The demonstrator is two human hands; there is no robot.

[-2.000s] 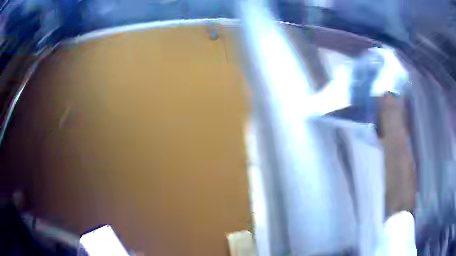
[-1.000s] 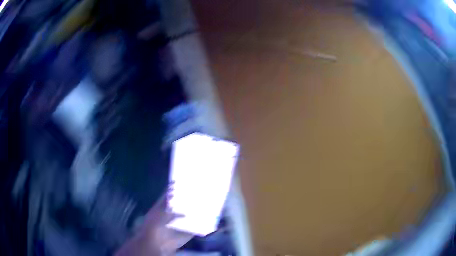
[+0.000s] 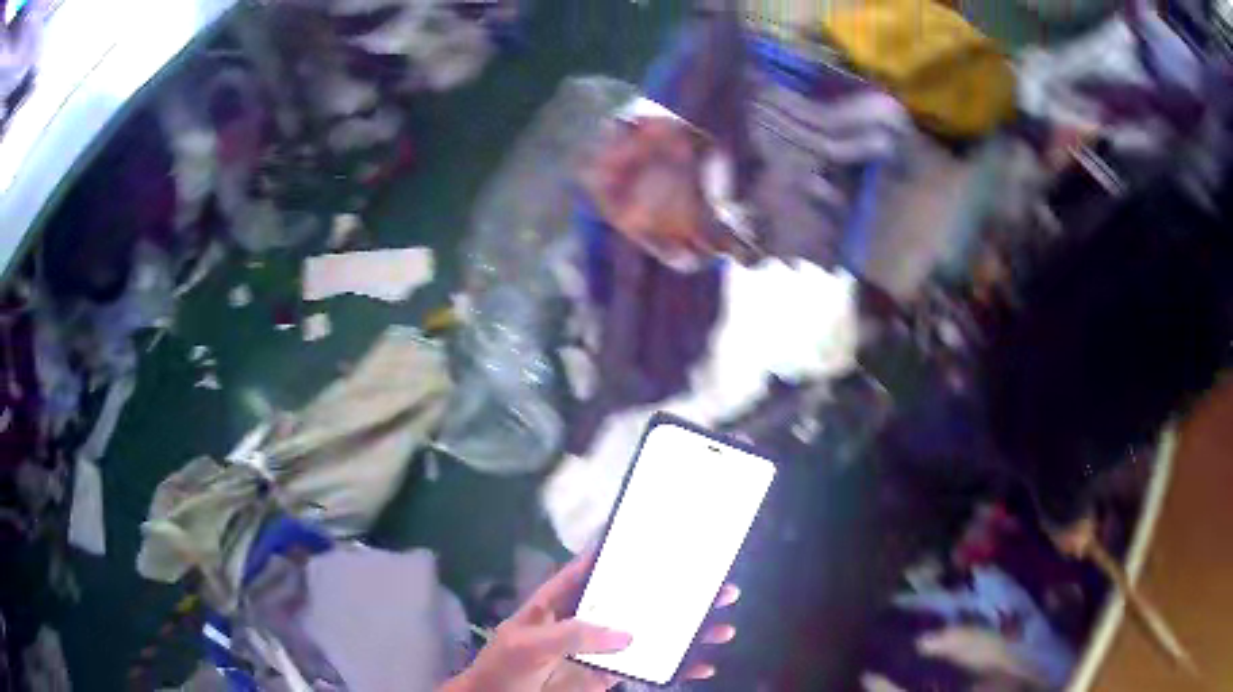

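My left hand comes in from the bottom edge and holds a smartphone with a bright white screen. The phone is tilted, its top leaning right. My thumb lies over its lower left edge and fingertips show along its right edge. The palm and wrist are partly hidden or cut off. My right hand is not in view.
Below lie a beige tied bundle, a clear bag, white cloth, a yellow sack and scraps on the green floor. A brown surface is at right, a pale curved edge upper left.
The view has swung from the brown surface to the cluttered floor and is less blurred. The phone, held in my left hand, now appears lower and farther right than one second ago.
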